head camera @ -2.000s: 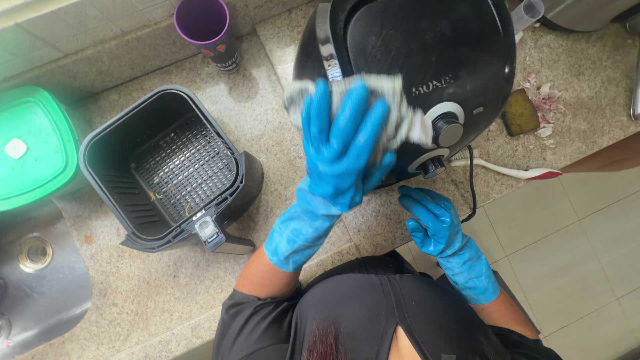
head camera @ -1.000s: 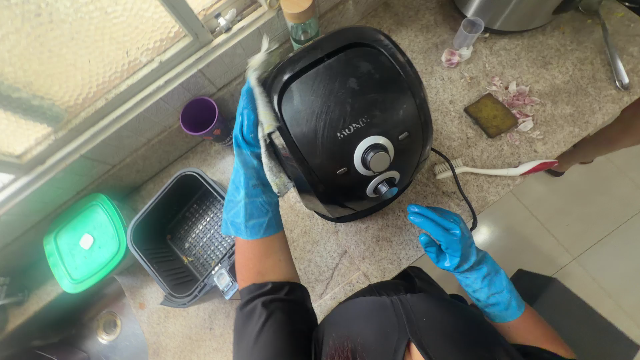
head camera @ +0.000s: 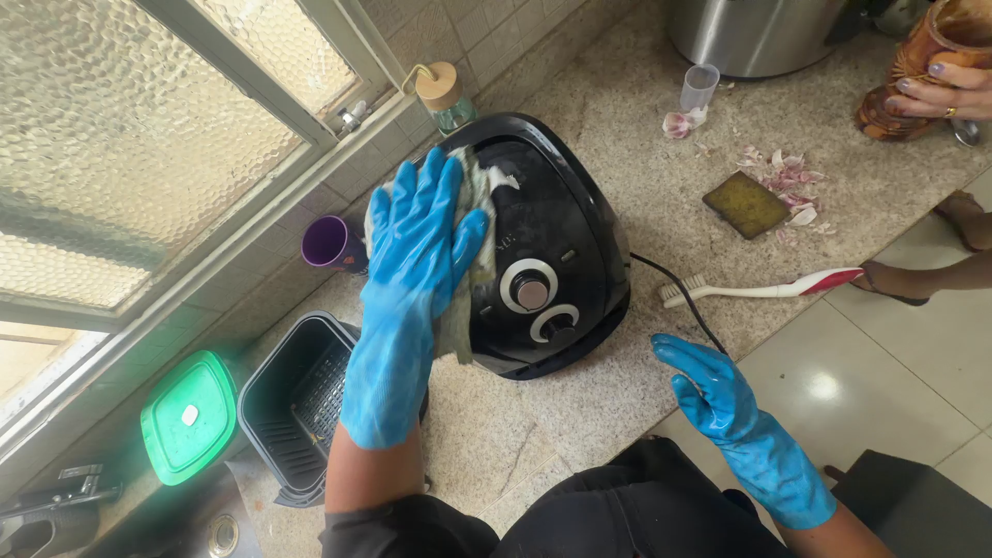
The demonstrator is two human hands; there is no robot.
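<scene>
A black air fryer body (head camera: 597, 232) with two round knobs stands tilted across the granite counter. My left hand (head camera: 422, 240), in a blue rubber glove, lies spread on a greenish-grey cloth (head camera: 474, 271) and presses it against the fryer's left side and top. My right hand (head camera: 709, 387), gloved too, is held at the counter's front edge near the power cord (head camera: 682, 291), with nothing in it and its fingers apart from the thumb. The fryer's black basket (head camera: 298, 403) with a perforated insert rests at the left, partly behind my left forearm.
At the left are a green-lidded container (head camera: 194, 434), sink (head camera: 225, 535) and purple cup (head camera: 325, 242). A glass bottle (head camera: 449, 101) stands behind the fryer. Rightward lie a toothbrush-shaped brush (head camera: 775, 290), sponge (head camera: 745, 204), garlic skins (head camera: 787, 178) and a clear cup (head camera: 699, 87). Another person's hand (head camera: 942, 93) holds an ornate jar.
My left hand and the cloth have moved from the top by the knobs to the fryer's left side, then up onto its upper left part. The view has shifted. The other person's hand has come into view.
</scene>
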